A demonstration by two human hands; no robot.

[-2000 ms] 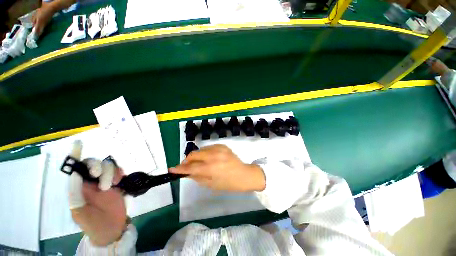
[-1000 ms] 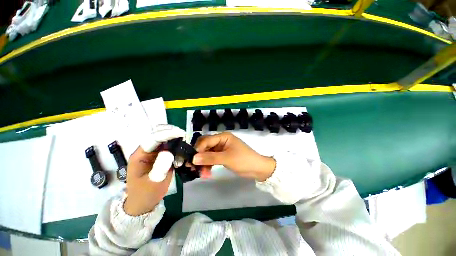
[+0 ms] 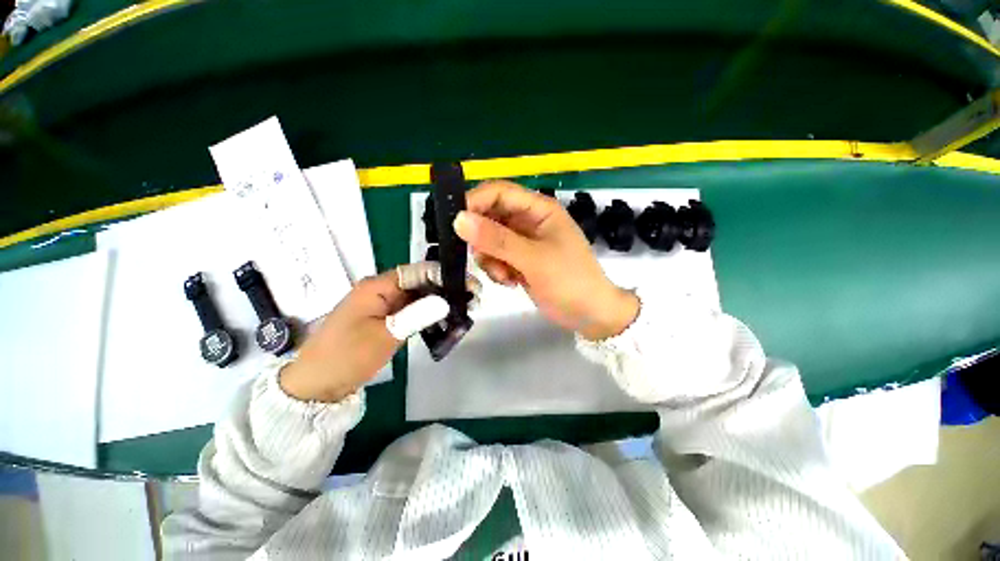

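Observation:
A black wristwatch (image 3: 451,241) is held upright between my hands, its long strap pointing up and its case low at my left fingers. My left hand (image 3: 373,320), with white finger cots, grips it near the case. My right hand (image 3: 548,254), with bare fingers, pinches the strap's edge with thumb and fingers. Closed watches (image 3: 617,225) stand in a row along the top of the right white sheet; my right hand and the held strap hide part of that row. Two open watches (image 3: 264,310) lie flat on the left white sheet (image 3: 148,400).
A paper slip (image 3: 287,230) with faint writing lies over the top of the left sheet. A yellow edge (image 3: 658,157) runs behind the sheets, with the dark green belt (image 3: 526,88) beyond. A yellow post (image 3: 961,127) is at the right. More white sheets lie at far left.
The watch, stretched between my hands earlier and then folded near my left palm, now has its strap straight up. My right hand has moved up along it. The view has shifted.

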